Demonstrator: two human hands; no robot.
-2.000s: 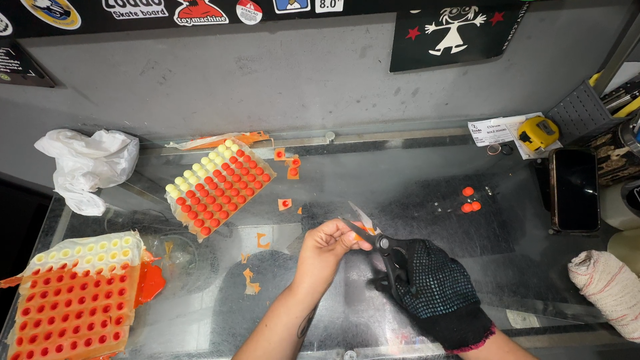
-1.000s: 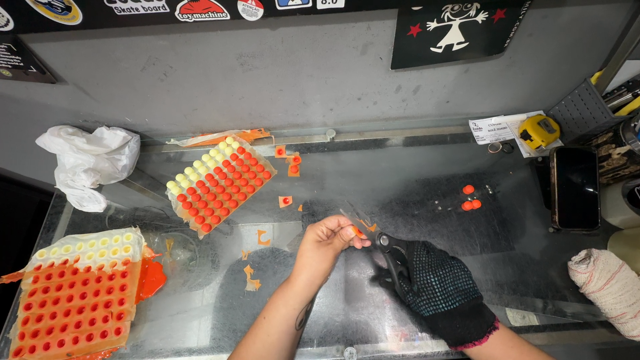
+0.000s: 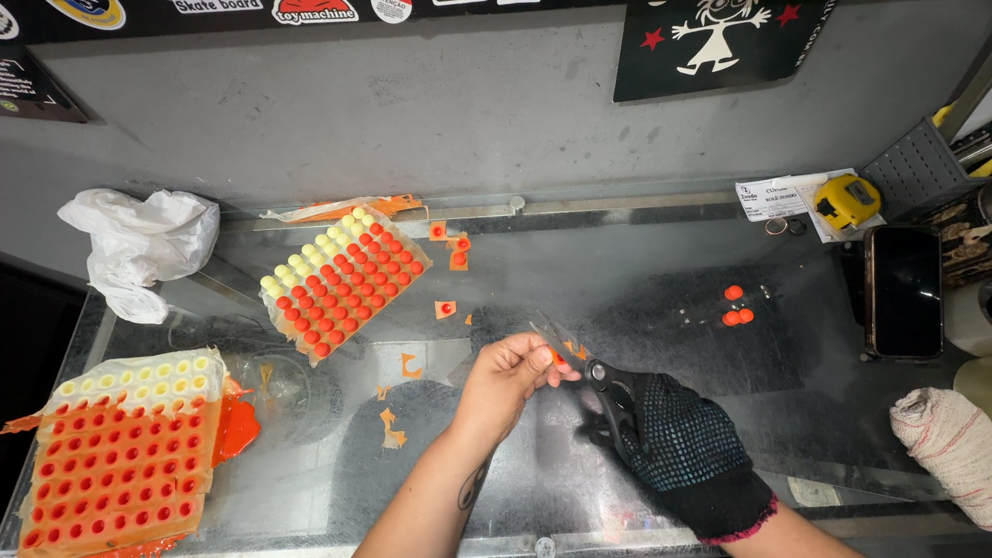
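Observation:
Between its fingertips my bare left hand pinches a small orange molded cap. My right hand, in a black dotted glove, grips black-handled scissors, whose blades are spread at the cap, with a thin orange scrap beside them. Left of my hands, small square-cut orange pieces and curled orange offcuts lie on the glass tabletop. Several round orange caps rest to the right. A sheet of red and pale yellow domes sits at back left.
A larger sheet with red hollows lies at the left edge over orange material. Behind it is a crumpled white plastic bag. At the right are a yellow tape measure, a smartphone and a rolled cloth. A grey wall stands behind.
The scissor blades and the orange piece have shifted slightly at my fingertips. Both hands stay in nearly the same place, still holding the piece and the scissors.

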